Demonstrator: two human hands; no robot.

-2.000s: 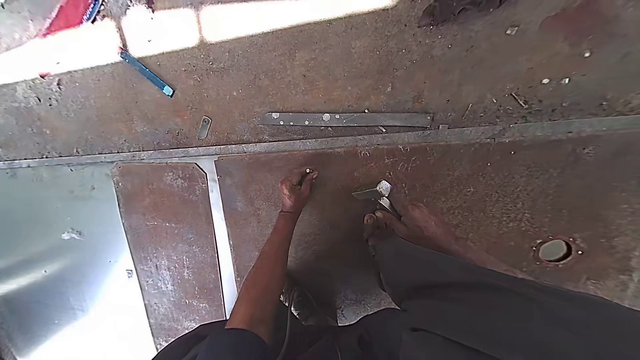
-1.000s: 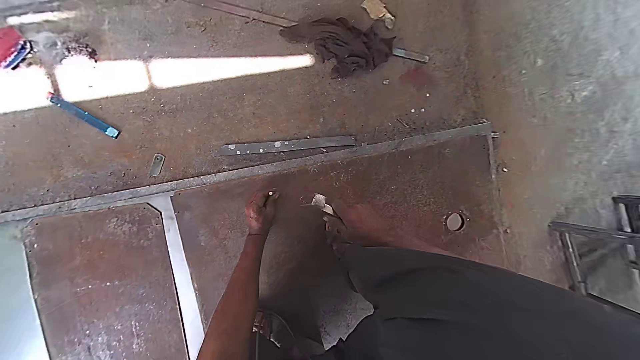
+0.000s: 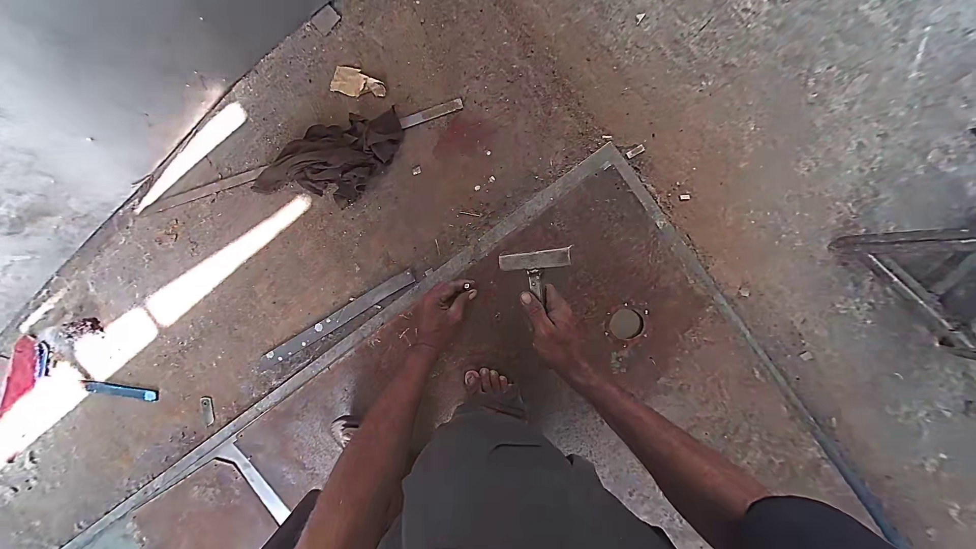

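My right hand (image 3: 557,328) grips the handle of a hammer-like metal tool (image 3: 535,259), its long narrow head lying crosswise beyond my fingers. To the left, my left hand (image 3: 446,309) pinches a small pale piece (image 3: 467,286) between thumb and fingers; what it is cannot be made out. Both hands are above a rusty brown metal sheet (image 3: 526,221) bordered by a grey metal frame (image 3: 503,225). Right of my right hand, a round hole (image 3: 626,324) shows in the sheet. My foot (image 3: 488,381) rests on it, between my forearms.
Beyond the frame lie a flat metal bar (image 3: 339,316), a dark cloth (image 3: 335,160) over a long strip, a crumpled piece of cardboard (image 3: 357,81), a blue tool or strip (image 3: 122,391) and a small metal plate (image 3: 207,410). A metal frame structure (image 3: 915,267) stands at far right.
The view has turned and shifted toward the sheet's corner. My right hand, not plainly visible before, now shows ahead of me with the hammer-like tool. The left still pinches the small piece.
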